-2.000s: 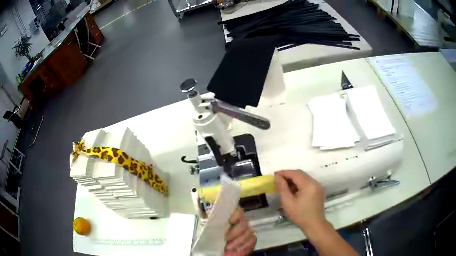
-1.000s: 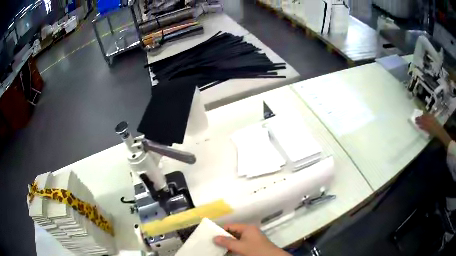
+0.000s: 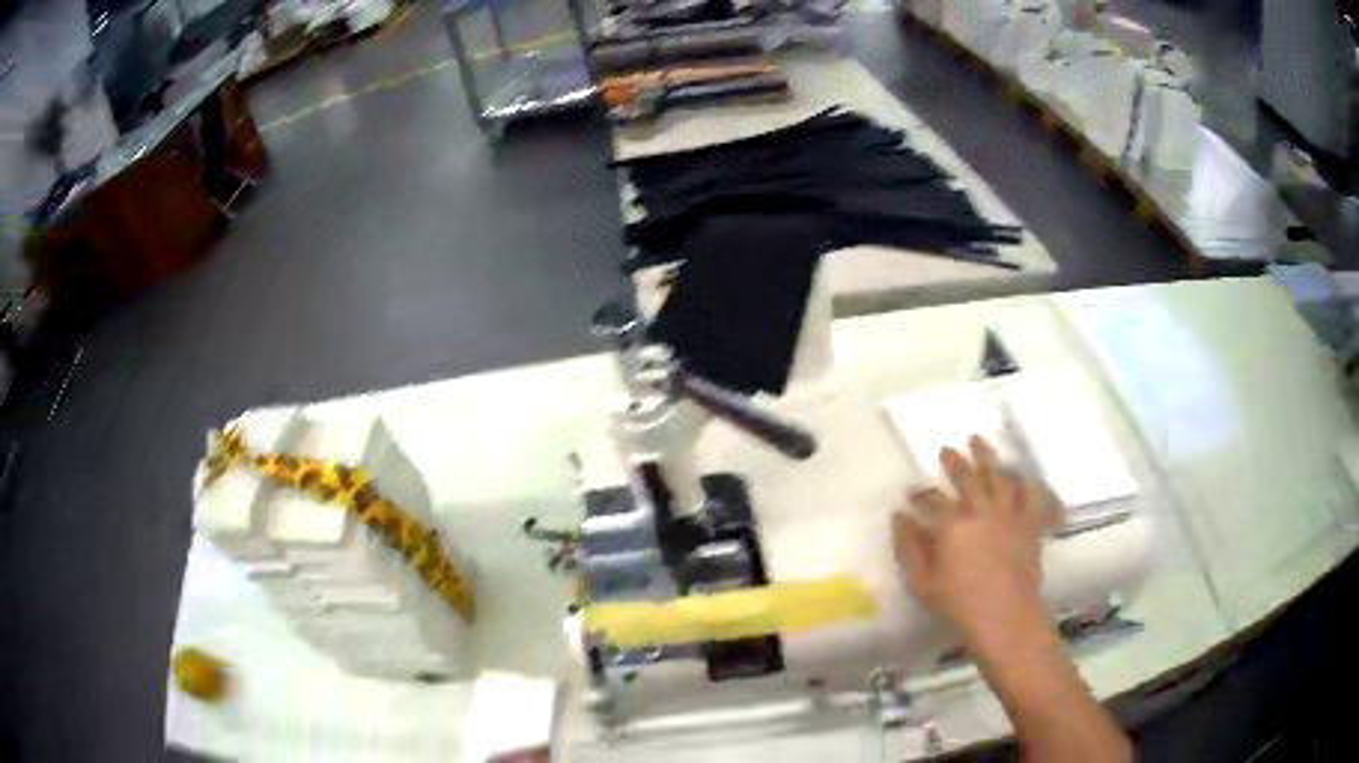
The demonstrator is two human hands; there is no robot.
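Observation:
My right hand [image 3: 976, 544] is over the pile of white panels [image 3: 1066, 447] on the right end of the machine [image 3: 835, 522], fingers spread; no grip on a panel shows. Of my left hand only a blurred bit [image 3: 522, 756] shows at the bottom edge, by a white panel [image 3: 511, 713]; whether it holds that panel cannot be told. A yellow strip [image 3: 738, 611] lies across the machine front, below the metal working end. A white post with a round knob [image 3: 614, 319] and a lever [image 3: 753, 418] stands above it.
A tall white stack [image 3: 343, 626] with a spotted band [image 3: 350, 489] stands at left, an orange ball [image 3: 197, 674] near the left corner. A black sheet [image 3: 738, 298] drapes behind the post. Black strips [image 3: 894, 194] lie on the table behind. A dark pointed piece [image 3: 997, 353] stands behind the pile.
My right hand no longer shows the white panel it held near the yellow strip and is now over the pile. The view has swung left; the other worker's hand is out of view.

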